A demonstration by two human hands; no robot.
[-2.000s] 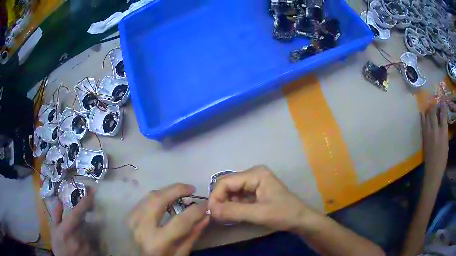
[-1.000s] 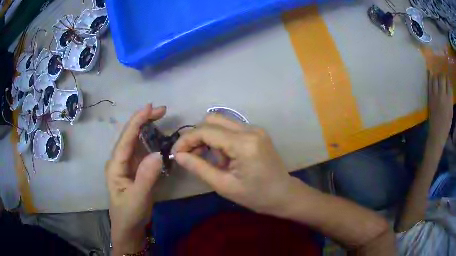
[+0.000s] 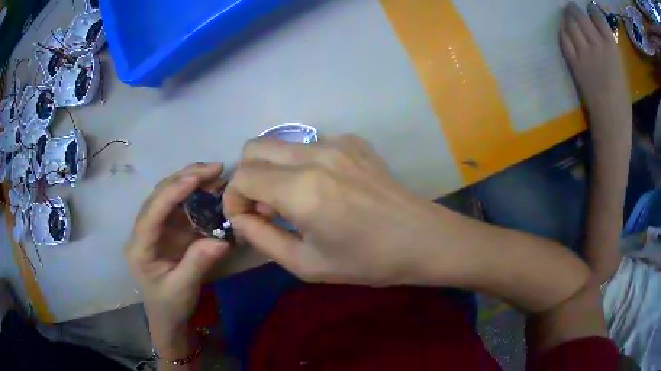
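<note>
My left hand [image 3: 174, 239] holds a small dark circuit board module [image 3: 207, 213] between thumb and fingers. My right hand [image 3: 312, 206] pinches a tiny white plug [image 3: 227, 224] with its fingertips, right at the module's edge. I cannot tell whether the plug is seated. A white housing [image 3: 291, 132] lies on the bench behind my right hand, mostly hidden by it. The wires are hidden by my fingers.
A cluster of white housings with black speakers and loose wires [image 3: 75, 81] stands at the left. A blue tray [image 3: 145, 69] is at the top. Orange tape [image 3: 456, 72] crosses the board. Another person's hand [image 3: 591, 47] and arm are at the right, near another housing [image 3: 638, 30].
The view has shifted, with the blue tray now mostly out of the picture. My right hand has brought the plug to the module. The other person's hand has moved up towards the housing at the right.
</note>
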